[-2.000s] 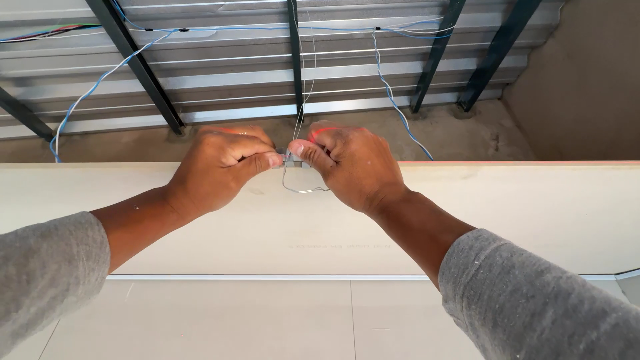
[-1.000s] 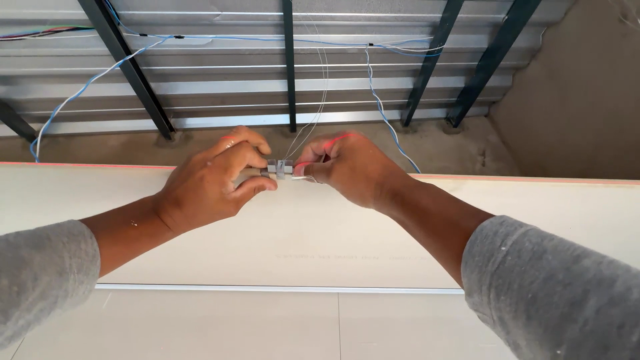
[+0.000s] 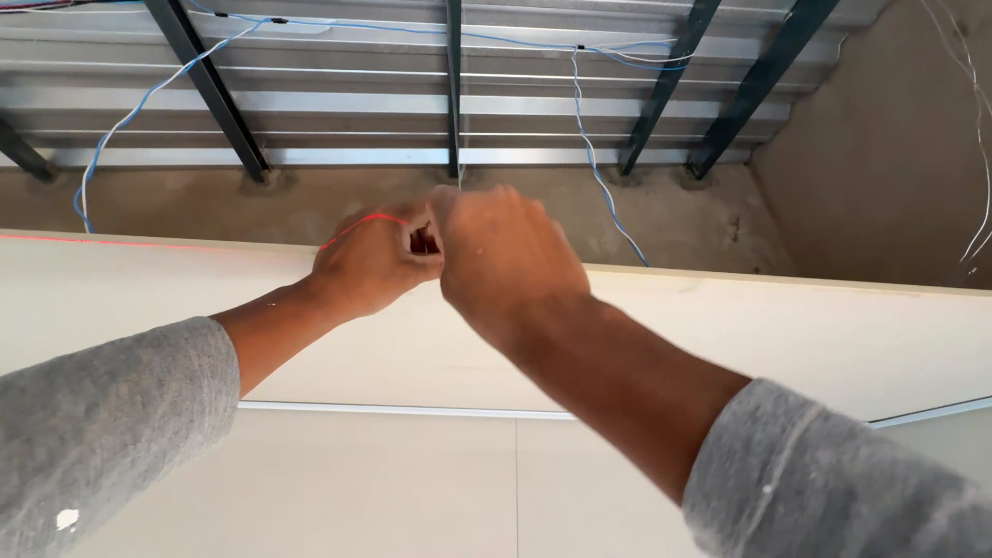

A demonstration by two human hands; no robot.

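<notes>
My left hand and my right hand meet above the edge of a cream board, fingers curled close together. A thin wire rises from between them along the middle dark metal beam. Whatever the fingers pinch is hidden behind them, and the right hand is slightly blurred. A red laser line crosses the back of my left hand and runs along the board at the left.
Blue and white twisted wires droop at the left, and another pair hangs right of my hands. Dark beams cross the corrugated metal roof. A plastered wall stands at the right, with thin wires before it.
My hands have come together; one second ago a small grey metal piece with thin wires showed between my fingertips. That piece is now out of sight, and my right hand covers more of the middle.
</notes>
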